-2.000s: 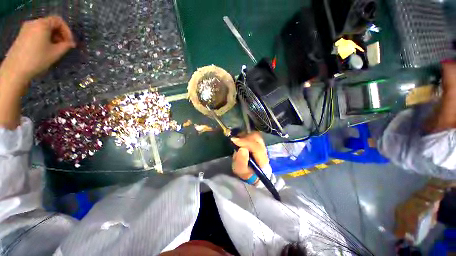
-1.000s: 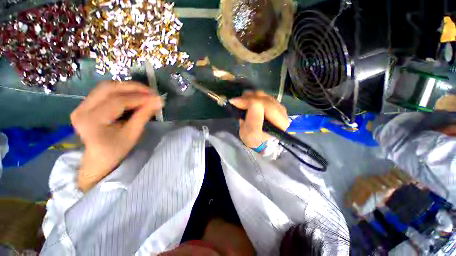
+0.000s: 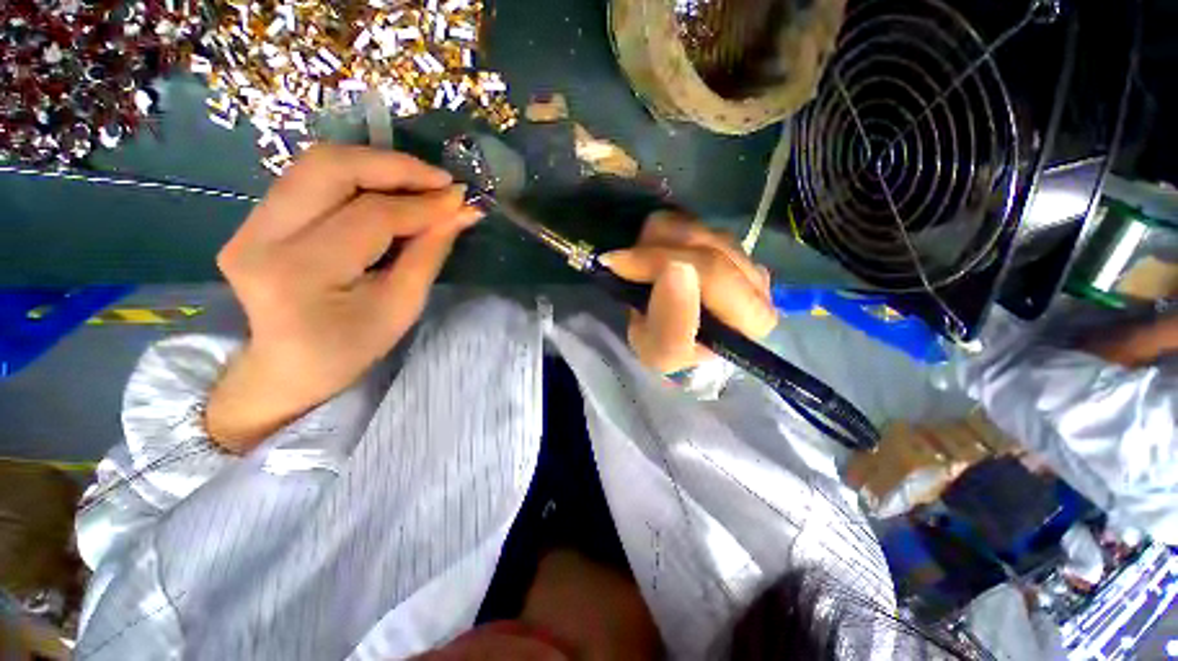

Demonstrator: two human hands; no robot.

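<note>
My right hand (image 3: 691, 291) holds the black-handled soldering iron (image 3: 775, 368) like a pen. Its silver shaft points up-left, and the tip is at a tiny shiny dark-silver piece (image 3: 466, 158) on the mat. My left hand (image 3: 342, 265) has thumb and forefinger pinched together at the iron tip, touching or just beside the shiny piece. A tiny thing shows between the fingertips; its kind is too small to tell. A round clear-grey pad (image 3: 501, 168) lies around the piece, partly hidden.
A gold-white pile of small parts (image 3: 349, 52) and a dark red pile (image 3: 78, 78) lie beyond my left hand. A tan pot (image 3: 646, 78), a black fan (image 3: 891, 155) and a green-edged spool (image 3: 1121, 252) stand to the right. Tan flakes (image 3: 603, 155) lie near the pad. Another person's sleeve (image 3: 1072, 400) is at right.
My left hand has come from the tray at upper left down to the iron tip. The iron has moved from the pot to the shiny piece. The view has tilted down and closer.
</note>
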